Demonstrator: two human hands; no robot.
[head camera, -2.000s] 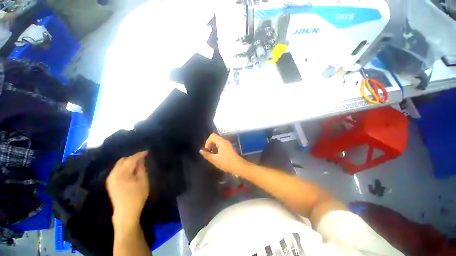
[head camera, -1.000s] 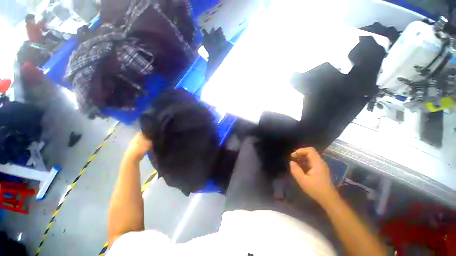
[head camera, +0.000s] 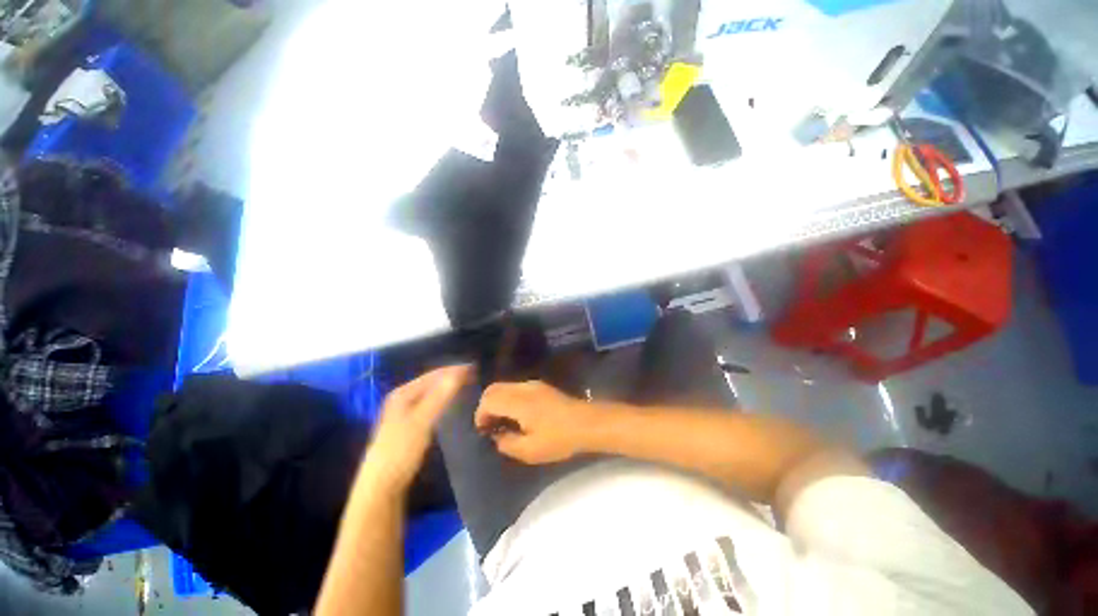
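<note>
A chain of matt black cut pieces (head camera: 488, 223) lies across the white table (head camera: 349, 259) and hangs over its front edge towards my lap. My left hand (head camera: 415, 415) is slightly blurred, its fingertips at the hanging dark cloth; whether they grip it is unclear. My right hand (head camera: 530, 421) is just right of it with curled fingers. Something small and dark shows at its fingertips, too small to name. A thick black mass of pieces (head camera: 259, 481) lies left of my left hand, over a blue bin (head camera: 199, 325).
The white sewing machine (head camera: 807, 54), a dark rectangle (head camera: 707, 125) and orange-red handled scissors (head camera: 927, 175) are on the table's right side. A red stool (head camera: 915, 295) stands below it. Plaid and dark garments (head camera: 72, 361) are piled far left. Dark red fabric (head camera: 999, 517) lies lower right.
The view swung left and back. My left hand has left the black mass and is beside my right hand. Compared with two seconds ago, less black cloth covers the table's near left edge.
</note>
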